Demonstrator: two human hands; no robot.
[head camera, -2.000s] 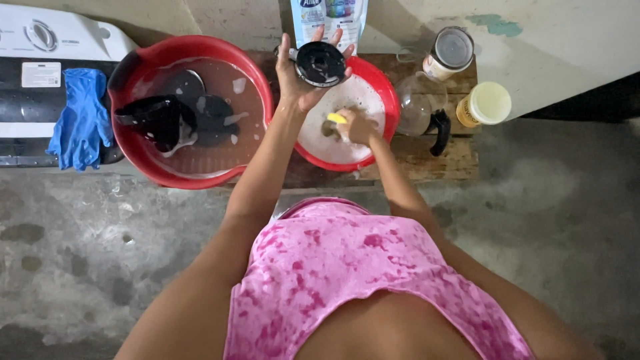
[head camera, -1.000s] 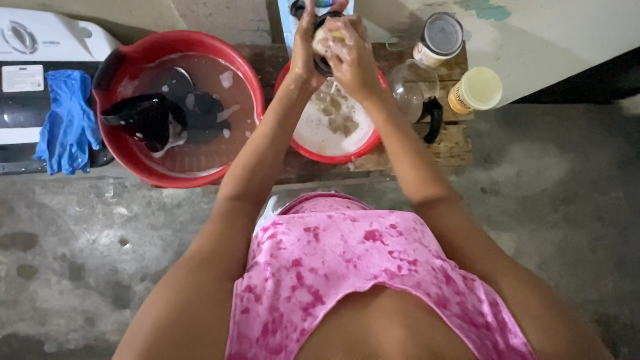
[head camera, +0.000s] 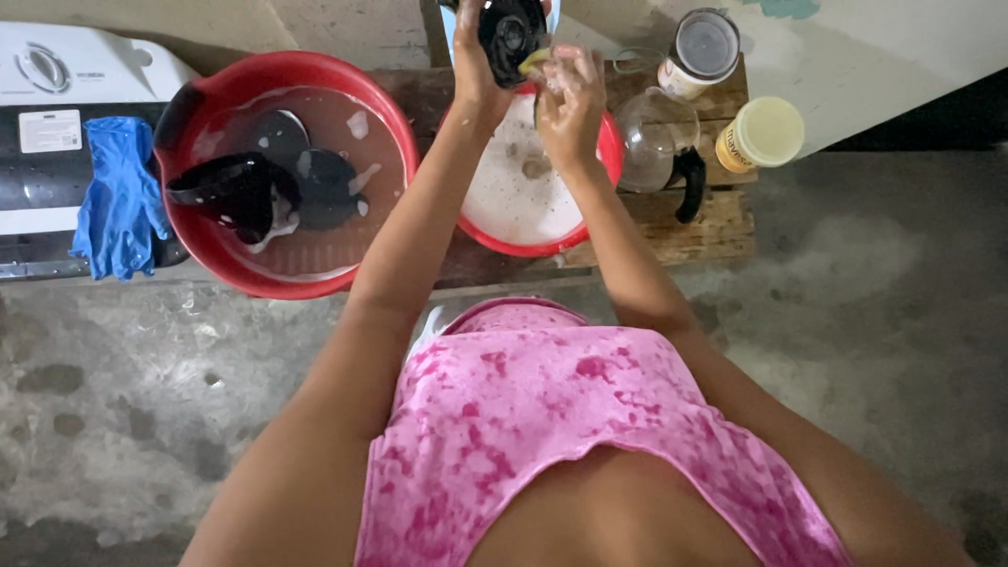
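Note:
My left hand (head camera: 482, 75) grips a round, wet black plastic part (head camera: 510, 38) at the top of the view, tilted so its round face shows. Close against its right edge, my soapy right hand (head camera: 573, 90) holds a yellow-green sponge (head camera: 535, 61). Both hands are above a small red basin (head camera: 521, 249) of white suds. To the left, a larger red basin (head camera: 295, 290) holds murky water, with a black funnel-like part (head camera: 228, 197) and other round dark parts (head camera: 327, 187) in it.
Right of the suds basin, a glass carafe (head camera: 650, 142) with a black handle, a lidded can (head camera: 706, 47) and a yellow tub (head camera: 761, 132) stand on the wooden bench (head camera: 701, 224). Blue rubber gloves (head camera: 122, 197) lie on a white and black appliance (head camera: 87, 67) at left.
My right hand was down in the suds with the sponge two seconds ago, then rose to the black part. Now it has moved to that part's right edge, and more of the round face shows.

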